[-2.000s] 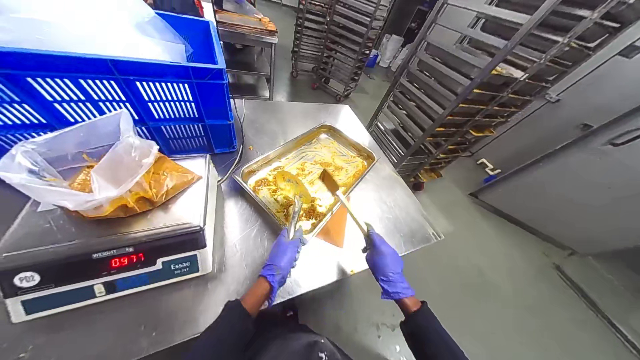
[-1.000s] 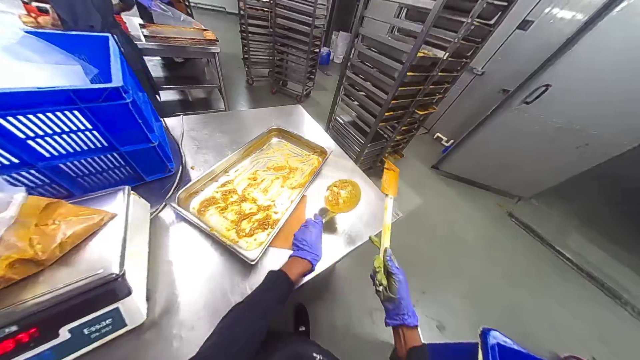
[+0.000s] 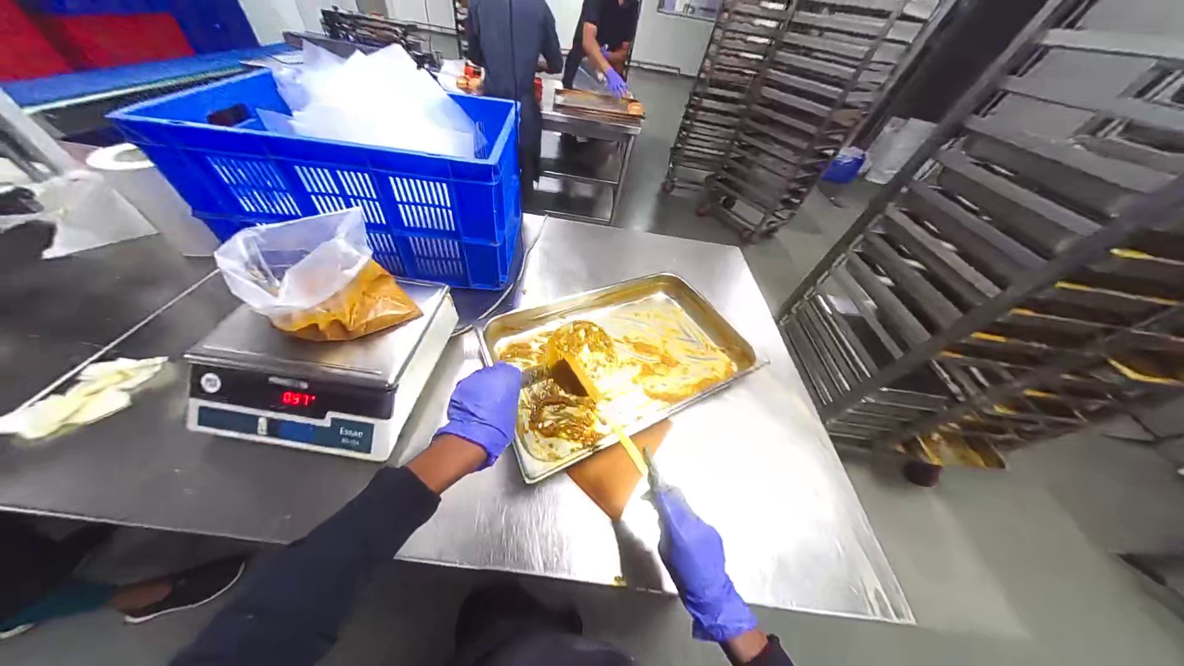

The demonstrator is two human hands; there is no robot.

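A shallow steel tray (image 3: 647,305) lies on the steel table, smeared with a yellow-brown sauce or paste. My left hand (image 3: 483,412), in a purple glove, is closed at the tray's left end around the handle of a round ladle (image 3: 581,344), whose bowl is over the tray. My right hand (image 3: 696,560), gloved too, grips the handle of a spatula (image 3: 575,377); its blade is in the tray beside the ladle. An open plastic bag of orange-brown paste (image 3: 347,301) rests on a digital scale (image 3: 296,416) to the left.
A blue plastic crate (image 3: 319,180) with clear plastic bags stands behind the scale. Crumpled pale gloves or cloths (image 3: 92,398) lie at left. Wheeled tray racks (image 3: 990,250) stand at right and behind. Two people are at a further steel table (image 3: 601,120).
The right hand has brought the spatula back from beyond the table edge to the tray. The ladle has moved from beside the tray to over it. The view has swung left.
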